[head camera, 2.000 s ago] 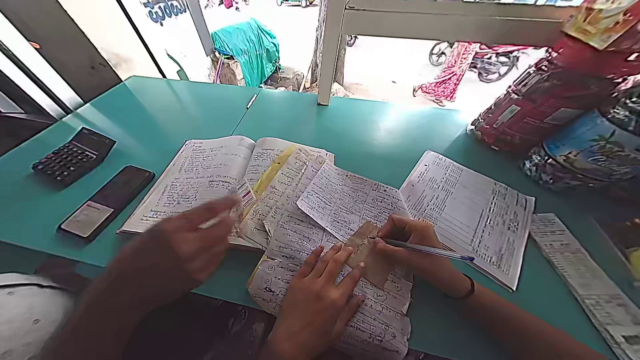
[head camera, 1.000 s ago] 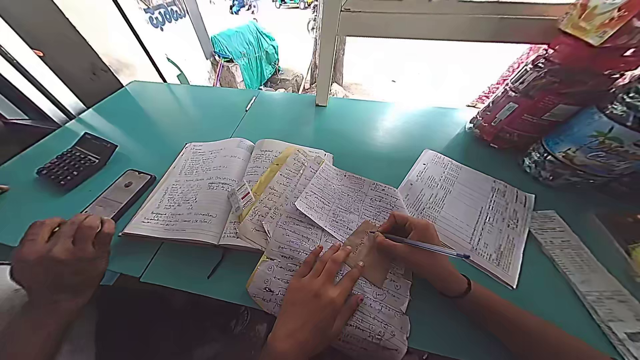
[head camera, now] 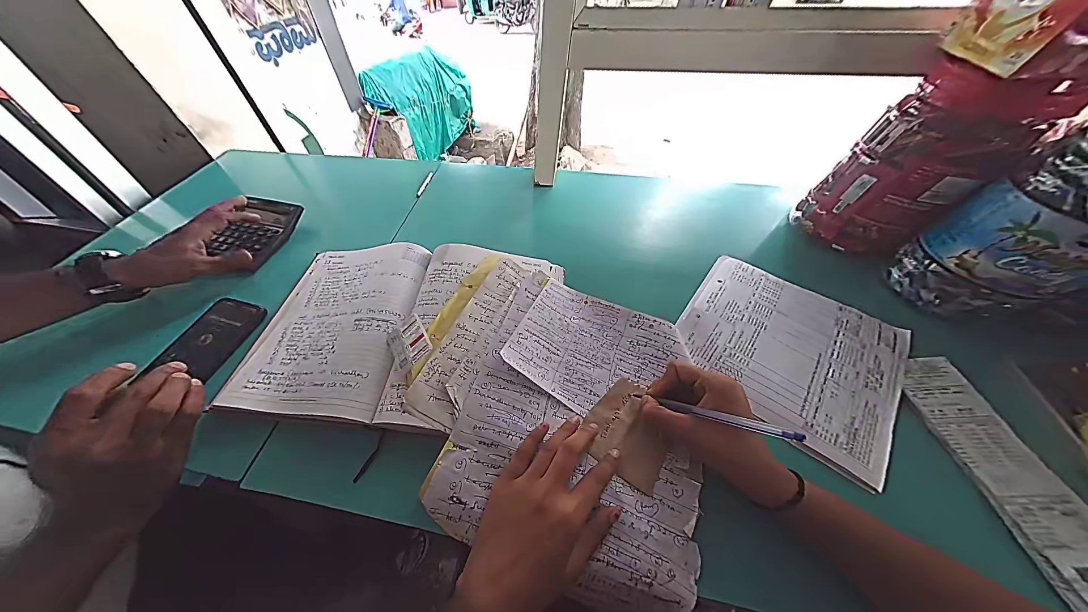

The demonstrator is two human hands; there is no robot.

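My left hand (head camera: 544, 510) lies flat with its fingers spread, the fingertips resting on a small brown paper slip (head camera: 629, 433) that bears handwriting. In my right hand (head camera: 705, 421) is a ballpoint pen (head camera: 731, 418), its tip touching the slip's upper part. Beneath the slip are handwritten sheets (head camera: 595, 340), overlapping an open notebook (head camera: 331, 331) on their left. A small printed packet (head camera: 410, 342) lies on the notebook. To the right of the sheets is a booklet of ruled pages (head camera: 799, 365), partly behind my right hand.
At the left, another person's hand (head camera: 204, 242) is on a calculator (head camera: 263, 234); their other hand (head camera: 127, 433) touches a phone (head camera: 212, 336). Large packs (head camera: 926, 161) and a clear jar (head camera: 1003, 238) stand at the right on the green table (head camera: 612, 212). Printed strips (head camera: 994, 450) lie nearby.
The other person's one hand has moved from over the notebook to beside the phone, and their second hand has come onto the calculator. My hands have stayed about where they were.
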